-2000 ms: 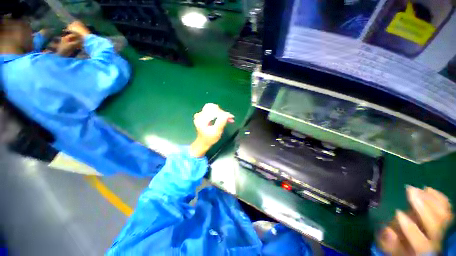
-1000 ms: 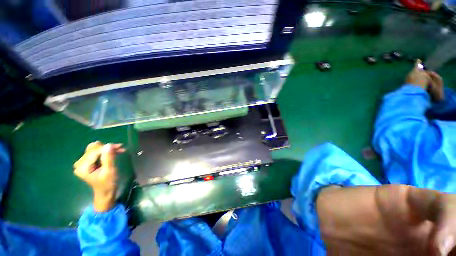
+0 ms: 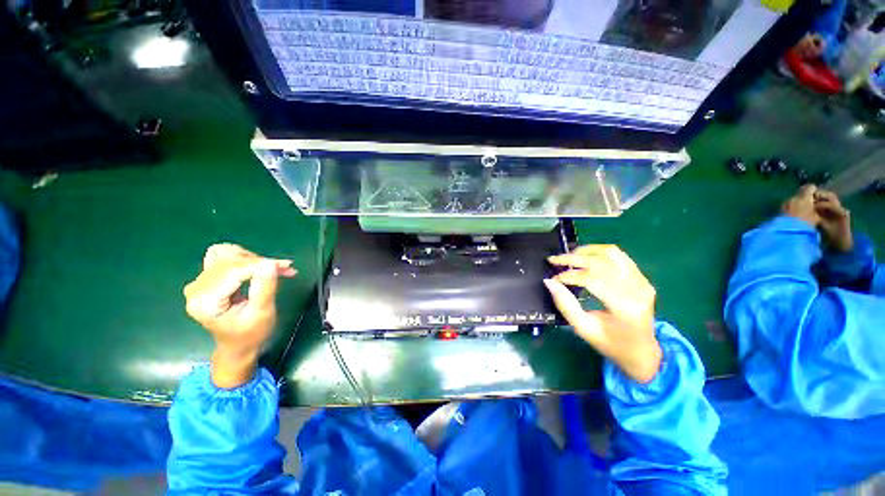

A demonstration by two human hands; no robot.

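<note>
The black fixture [image 3: 437,293] lies flat on the green bench, with white lettering and a red spot along its front edge. Small black and metallic nest parts [image 3: 449,252] sit at its rear middle, under the clear acrylic guard [image 3: 466,189]. My left hand [image 3: 233,293] is raised left of the fixture, fingers curled and thumb and index tips close together; no part shows between them, but a tiny one could be hidden. My right hand [image 3: 609,302] is at the fixture's right end, thumb and index tips apart, with nothing seen between them.
A large instruction panel [image 3: 485,73] stands behind the guard. A thin cable [image 3: 347,366] runs from the fixture's left to the bench edge. Small black units [image 3: 767,167] lie at the right rear. A co-worker's blue sleeve [image 3: 796,310] is at right. Dark racks [image 3: 68,107] stand at left.
The view has swung right, then partly back, and now centres on the fixture. My right hand has moved from the near right to the fixture's right end. My left hand keeps its curled pose.
</note>
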